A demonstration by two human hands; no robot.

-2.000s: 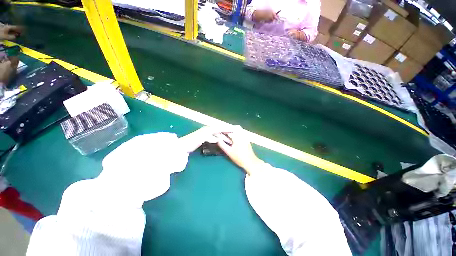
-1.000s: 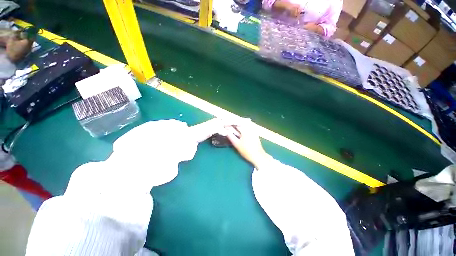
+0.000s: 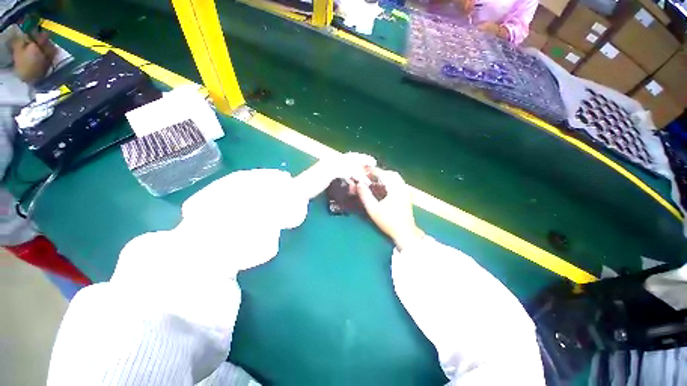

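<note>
My left hand (image 3: pixel 336 172) and my right hand (image 3: pixel 389 209) meet over the green bench mat beside the yellow edge. A dark round part (image 3: pixel 377 188) shows between the fingertips, its outline partly hidden. My right hand's fingers are closed on it; the left fingertips, pale and overexposed, touch at its upper side. A black block, perhaps a fixture (image 3: pixel 338 199), lies on the mat under the hands, partly covered by them. No tool can be made out.
A conveyor belt (image 3: pixel 452 162) runs beyond the yellow edge, with a dark disc (image 3: pixel 558 240) on it. Left are a clear tray (image 3: pixel 177 162), white paper and a black box (image 3: pixel 87 109), with another person's hand (image 3: pixel 32 59). A dark bulky object (image 3: pixel 595 320) stands right.
The whole view has shifted, so the bench things sit further right and higher. A dark part now shows between the fingertips, and more of the block is uncovered. The neighbour's hand has moved.
</note>
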